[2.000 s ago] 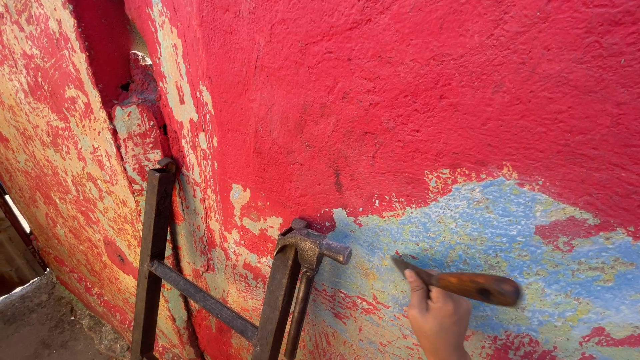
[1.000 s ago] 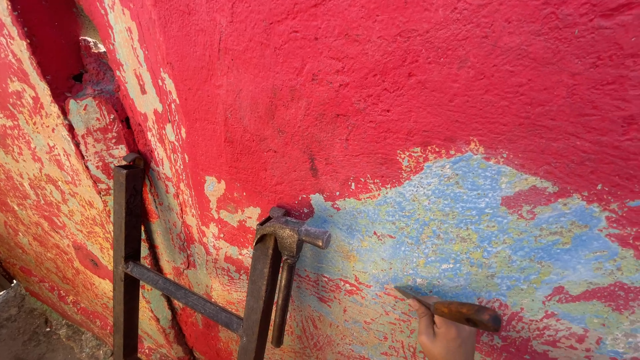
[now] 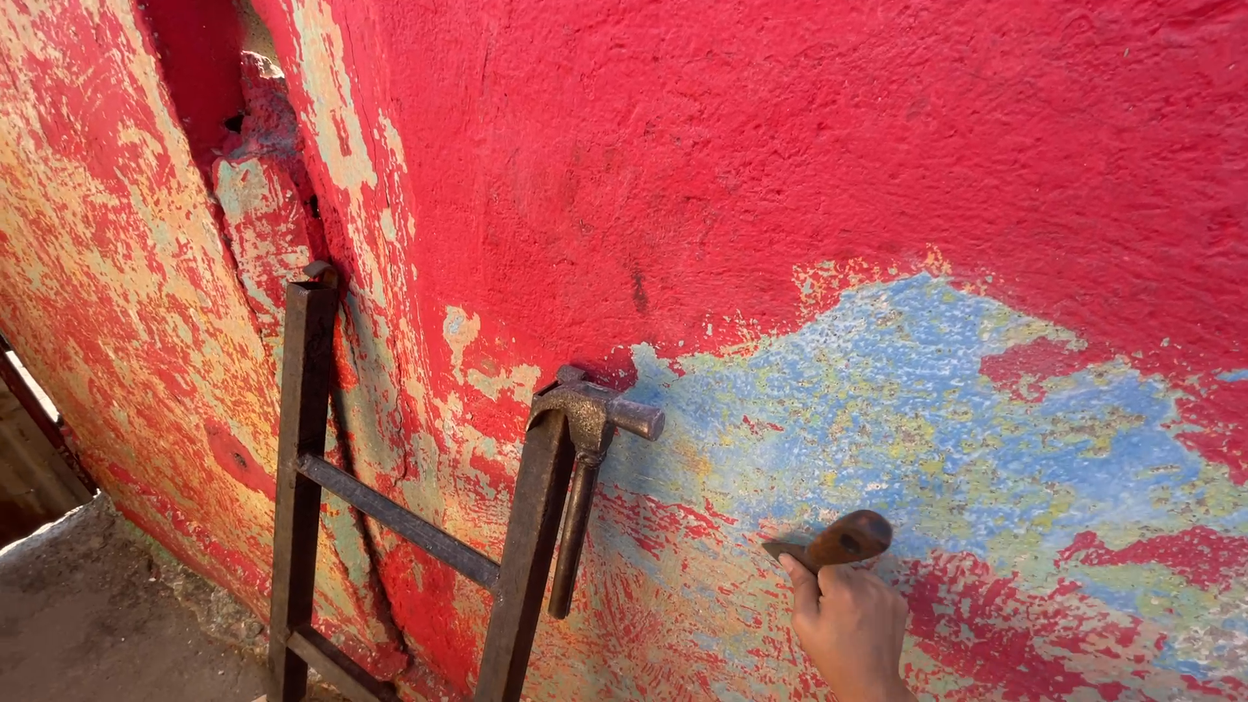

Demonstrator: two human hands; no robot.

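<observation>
My right hand [image 3: 850,616], low and right of centre, is closed around a scraper [image 3: 843,539] with a dark wooden handle. The scraper's small visible blade end points left, at the painted wall [image 3: 760,175]; whether it touches the wall I cannot tell. Around it the surface is mottled: a blue patch [image 3: 936,390] lies above and to the right, with worn red and tan paint below. Left of my hand, a claw hammer [image 3: 590,414] hangs by its head on the top of a metal ladder's right rail [image 3: 526,556]. My left hand is out of view.
The dark metal ladder leans at the wall, its left rail [image 3: 300,468] near a deep crack. A broken gap [image 3: 234,123] shows at the upper left. Rough concrete ground [image 3: 88,604] lies at the lower left. Flaked paint covers the left wall part [image 3: 107,253].
Since two seconds ago, my right hand and the scraper have moved lower on the wall. The handle's far end now tilts upward to the right. The hammer still hangs on the ladder.
</observation>
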